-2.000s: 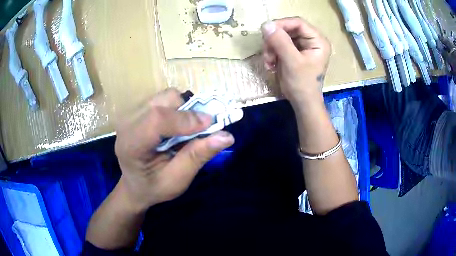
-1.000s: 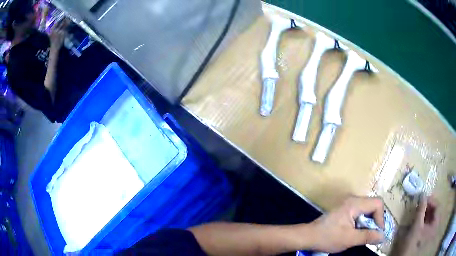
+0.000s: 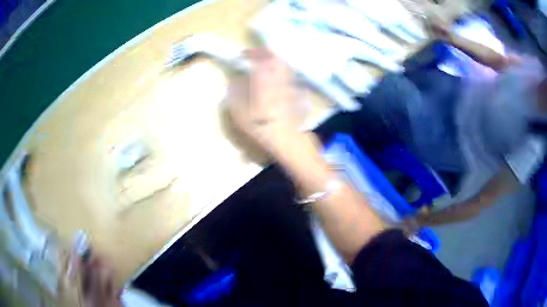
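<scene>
The view is strongly blurred. My right hand (image 3: 264,96), with a bracelet on the wrist, is over the right part of the worktop, closed around a white leg-and-foot piece (image 3: 210,47) whose foot end points left. My left hand (image 3: 96,279) is at the lower left edge, small, blurred and partly cut off. A pale thing (image 3: 81,243) shows at its fingertips; whether it is held cannot be told. The small white dish (image 3: 132,156) stands on the cardboard mat (image 3: 147,192) between my hands.
White leg pieces (image 3: 24,210) lie at the left of the worktop (image 3: 78,150). A large group of white pieces (image 3: 342,42) lies at the upper right. A green surface (image 3: 90,42) runs behind. A blue tote (image 3: 372,180) and another person's arm (image 3: 474,204) are at the right.
The view has swung right, from the left tote to the right-hand pieces. My right hand has moved away from the dish and now holds a leg piece. My left hand is now at the lower left.
</scene>
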